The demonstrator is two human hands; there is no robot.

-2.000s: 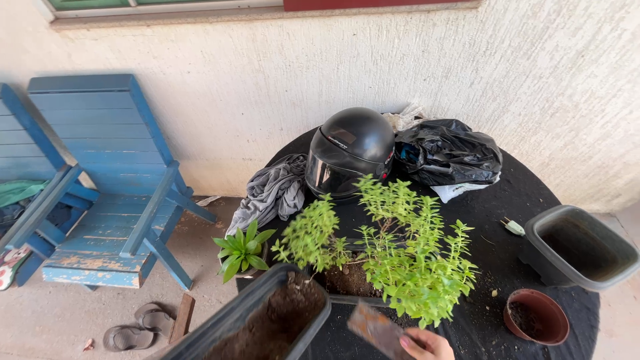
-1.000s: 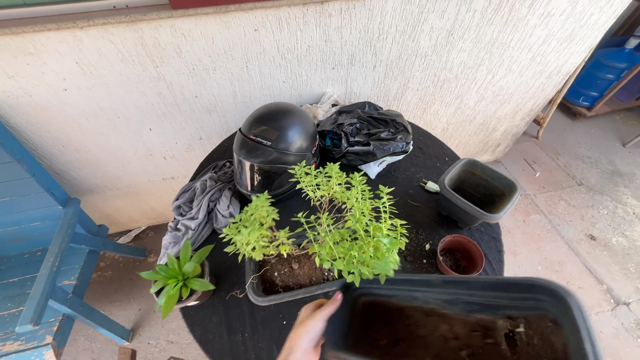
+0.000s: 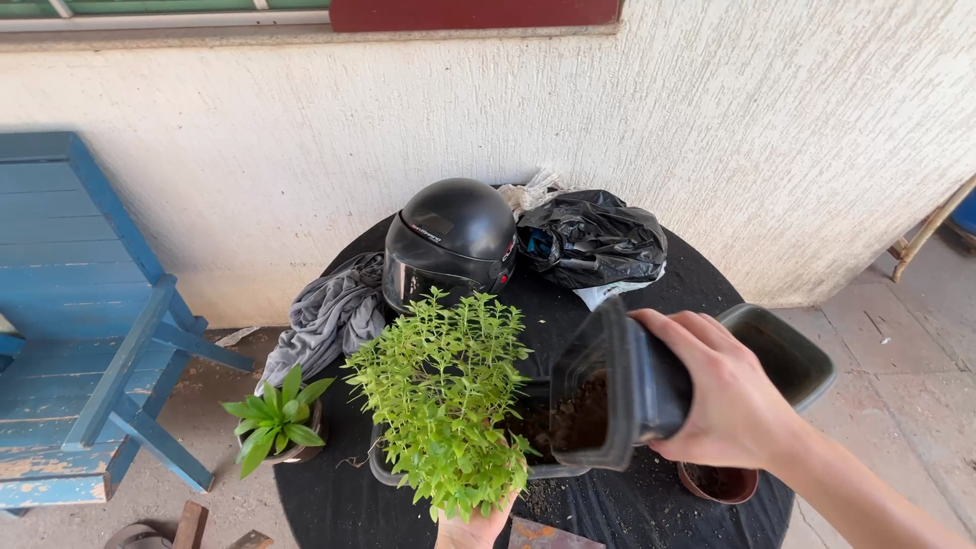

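Note:
My right hand (image 3: 717, 389) grips a dark plastic pot (image 3: 610, 389) from its outer side. The pot is tilted on its side, its mouth facing left, with soil inside, over the right part of a rectangular planter (image 3: 560, 471) that holds soil. At the near side of the leafy green plant (image 3: 446, 396), my left hand (image 3: 476, 526) reaches up under the foliage; leaves hide its fingers, so its grip cannot be told. Below the planter lies a flat rusty metal piece (image 3: 550, 534).
On the round table with black cloth (image 3: 694, 282) are a black helmet (image 3: 457, 236), a black plastic bag (image 3: 595, 240), grey cloth (image 3: 332, 313), another grey planter (image 3: 785, 351) and a brown pot (image 3: 720, 482). A potted plant (image 3: 282, 423) stands left, near a blue wooden chair (image 3: 84, 320).
The tilted pot is now in my right hand over the planter. My left hand has moved from the dark container's rim to the plant. The green foliage now leans nearer me.

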